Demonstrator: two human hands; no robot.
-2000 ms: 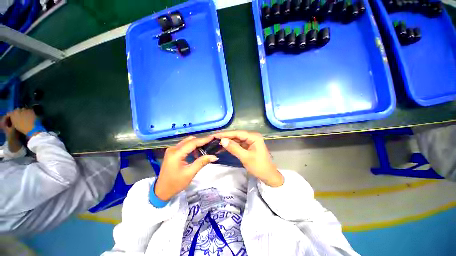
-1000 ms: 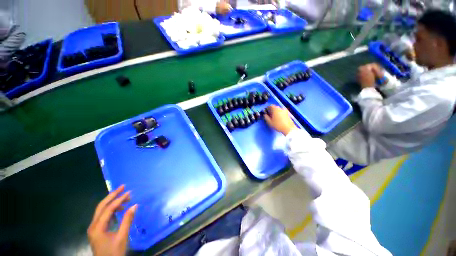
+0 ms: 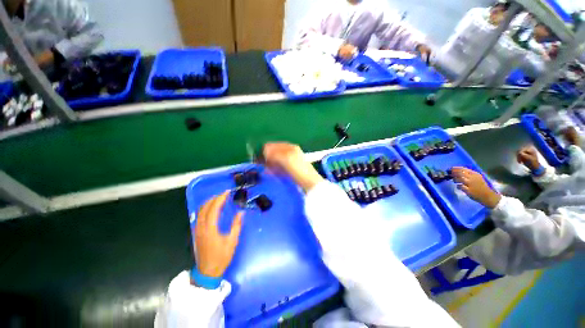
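Note:
My right hand (image 3: 283, 160) is blurred at the belt edge, above the far end of the centre blue tray (image 3: 324, 288). A blurred dark unit with a thin pale streak (image 3: 254, 154) shows at its fingertips. My left hand (image 3: 215, 236) is over the tray's left side, empty, fingers apart, with a blue band at the wrist. Black units with thin silver pieces (image 3: 263, 202) lie just right of its fingertips. Tiny dark parts (image 3: 263, 307) lie near the tray's near edge.
Right-hand trays (image 3: 410, 224) (image 3: 471, 221) hold rows of green-and-black units (image 3: 369, 168); another person's hand (image 3: 476, 186) is at the farther one. The green belt (image 3: 256, 115) carries loose black pieces (image 3: 193, 123). Beyond are a tray of white parts (image 3: 311, 72) and people in smocks.
My right hand has left the unit rows in the near right-hand tray and moved left to the belt edge. My left hand has moved forward over the centre tray. The view has shifted.

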